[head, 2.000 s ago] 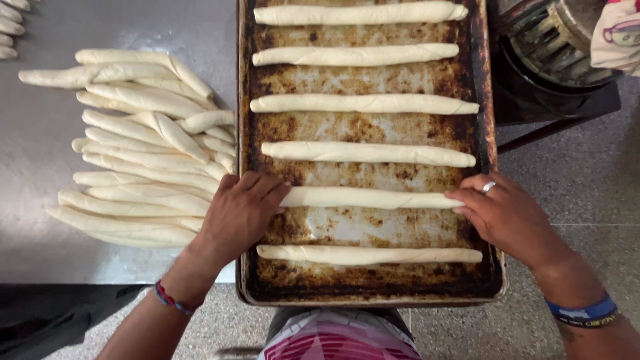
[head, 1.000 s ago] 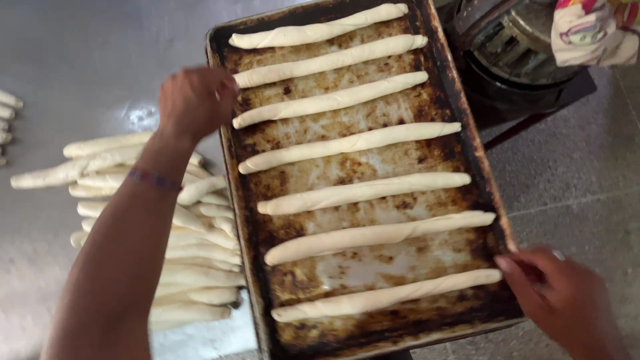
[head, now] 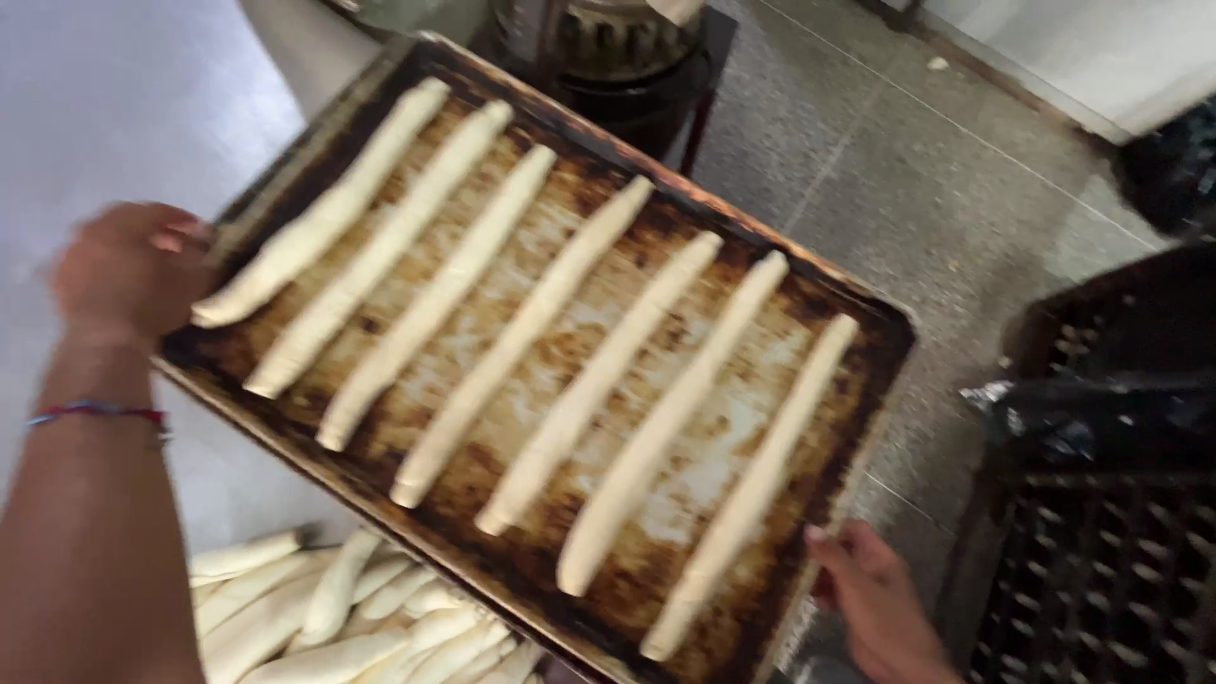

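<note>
A stained metal baking tray, turned at a slant, carries several long dough strips laid side by side, apart from one another. My left hand, blurred, grips the tray's left edge near a corner; its fingertips are partly hidden. On the lower right edge my right hand is closed, thumb on the rim and fingers below. Beneath the tray's lower left side lies a pile of more dough strips, partly covered by the tray.
A metal work surface spans the left. Behind the tray stands a round dark metal appliance on a stand. Black slotted crates are on the right, with a black plastic-wrapped item on them. Tiled floor lies between.
The tray has turned clockwise and moved with both hands holding it. Two seconds ago my hands were on the ends of one dough strip. The view has swung to the right.
</note>
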